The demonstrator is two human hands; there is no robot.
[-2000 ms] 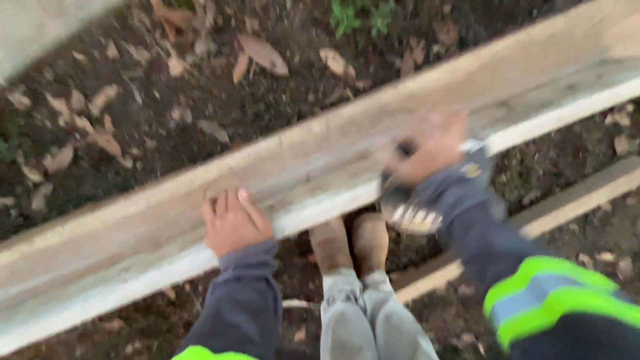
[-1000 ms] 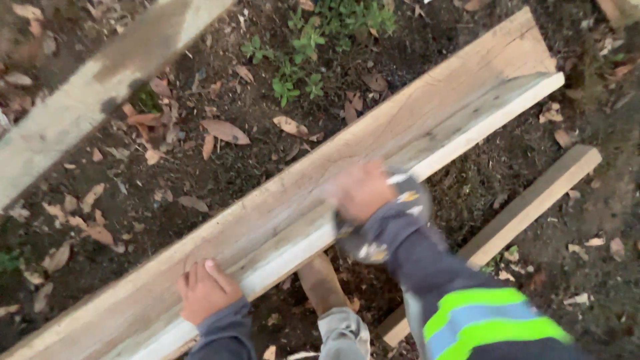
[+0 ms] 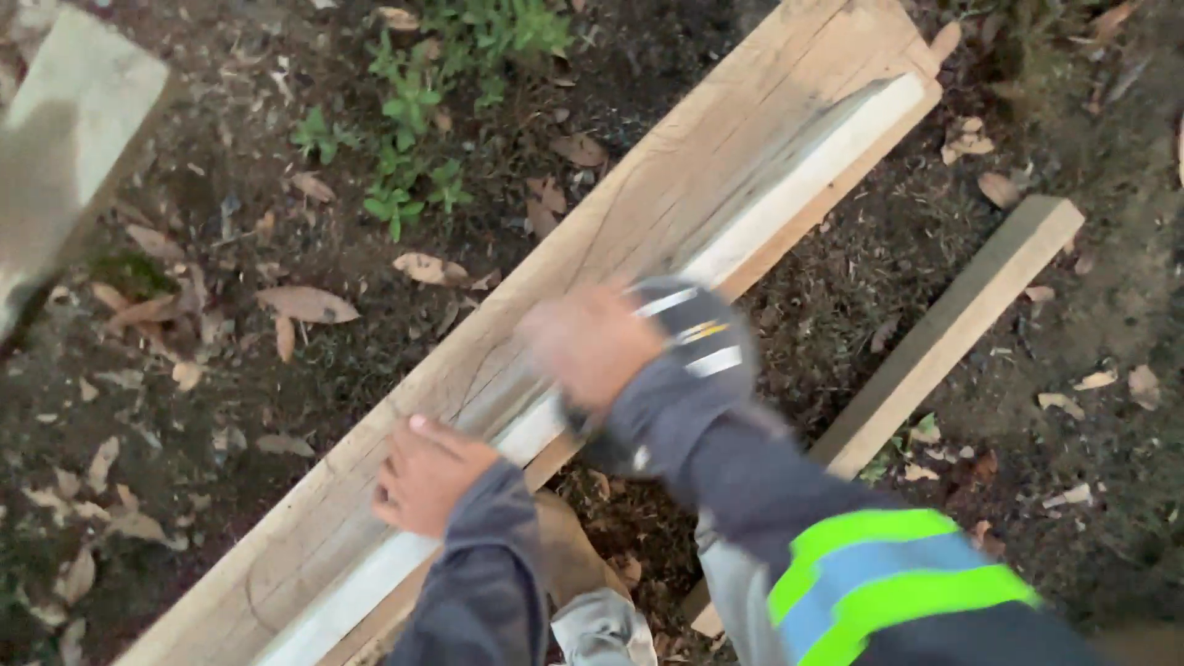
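Note:
A long wooden plank [image 3: 638,185] runs diagonally from lower left to upper right, with a narrower pale board [image 3: 805,176] along its near side. My left hand [image 3: 430,476] rests over the boards, its fingers on the wood. Higher up the plank, my right hand [image 3: 592,347] is blurred and closed around a dark, rounded tool [image 3: 708,338] with white and yellow markings. The tool lies across the pale board's edge; its exact kind is unclear, and my hand and sleeve hide part of it.
A loose squared timber [image 3: 953,333] lies on the soil at the right, roughly parallel to the plank. Another board [image 3: 83,120] juts in at the upper left. Green weeds [image 3: 407,102] and dry leaves [image 3: 310,303] dot the ground. My boot [image 3: 564,546] stands beside the boards.
Both hands have shifted up along the plank toward its upper-right end, the right hand keeping the dark tool. The view has moved along the boards too.

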